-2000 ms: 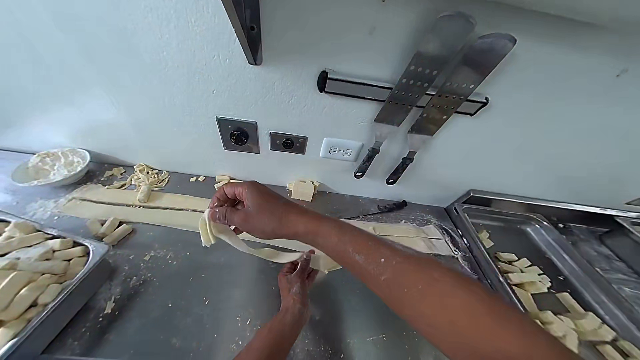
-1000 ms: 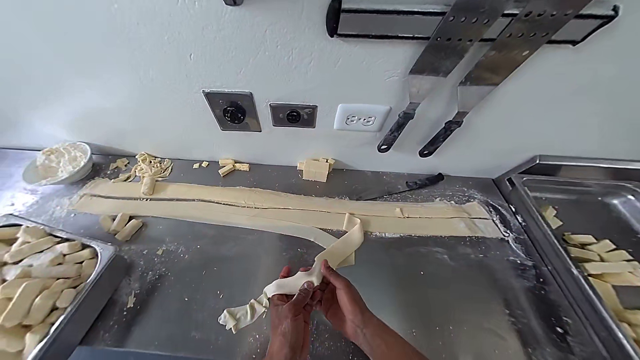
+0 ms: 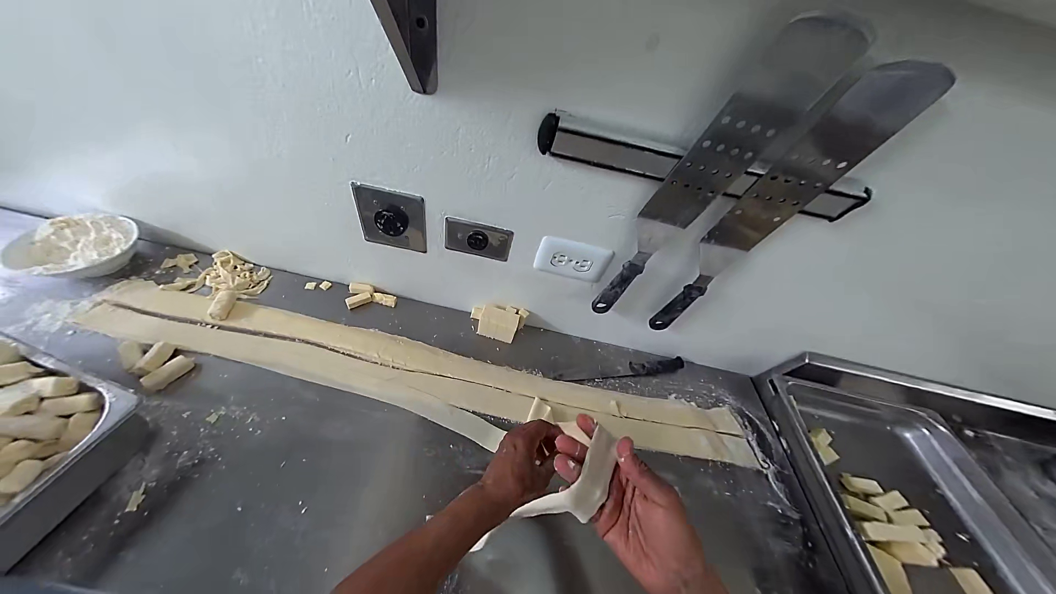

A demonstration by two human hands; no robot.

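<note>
My right hand (image 3: 648, 520) holds a folded length of a pale dough strip (image 3: 596, 478) between thumb and fingers. Close on its left, my left hand (image 3: 524, 462) is curled at the same strip, its fingertips partly hidden. A tail of the strip hangs below the hands toward the lower left. Behind them, long flat dough bands (image 3: 346, 360) lie across the steel worktop (image 3: 272, 470). One small rolled dough piece (image 3: 222, 304) rests on the bands at the left. Blocks of what looks like cheese (image 3: 498, 322) lie beyond the bands, near the wall.
A metal pan of filled dough sticks (image 3: 124, 400) stands left, with a bowl of flour (image 3: 70, 246) behind. A knife (image 3: 627, 370) lies near the wall. At right, a steel tray (image 3: 804, 371) holds pale sticks. Two perforated spatulas (image 3: 742, 165) hang on a magnetic rack (image 3: 610, 153).
Two seconds ago my hands were apart, with the strip stretched between them over the bands. Now they are close together around its folded part. The view has shifted since one second ago.
</note>
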